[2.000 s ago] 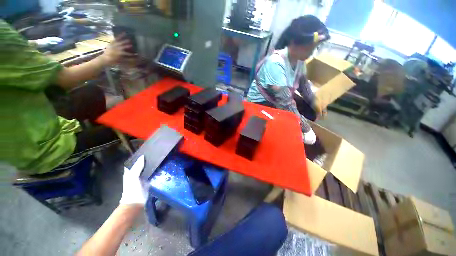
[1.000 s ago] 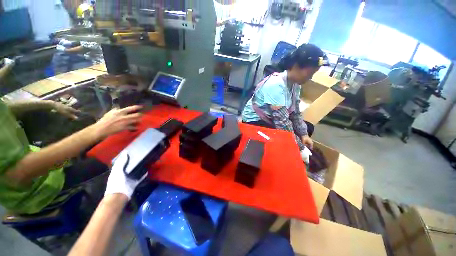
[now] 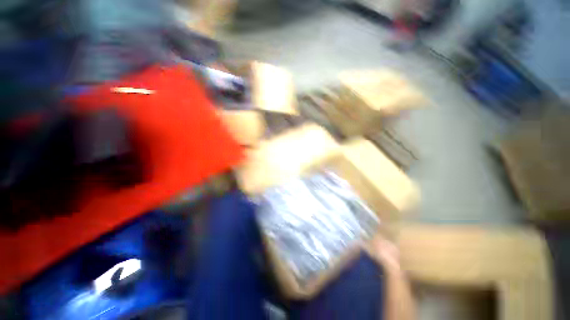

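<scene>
The frame is strongly blurred. An open brown carton [image 3: 294,153] stands before my knees, filled with silvery-grey bubble-bagged packs [image 3: 315,219]. My right hand [image 3: 384,253], bare and smeared, is at the carton's near right edge; its fingers and any hold cannot be made out. A small white patch with a dark mark shows over the blue stool [image 3: 56,297] at the lower left; I cannot tell whether it is my gloved left hand or glare. Dark stacks of black pieces [image 3: 62,159] blur together on the red table [image 3: 187,137].
A thin white strip [image 3: 132,90] lies on the red table. Beyond the table is another open carton [image 3: 273,87]. A closed-looking carton [image 3: 378,94] stands farther back. An open carton [image 3: 475,250] is at the lower right, and more brown cardboard [image 3: 537,162] is at the right edge.
The view has swung right and down, to the carton of bagged packs. The table has moved left in the picture. My right hand has come into view; the black pieces held in my left glove no longer show clearly.
</scene>
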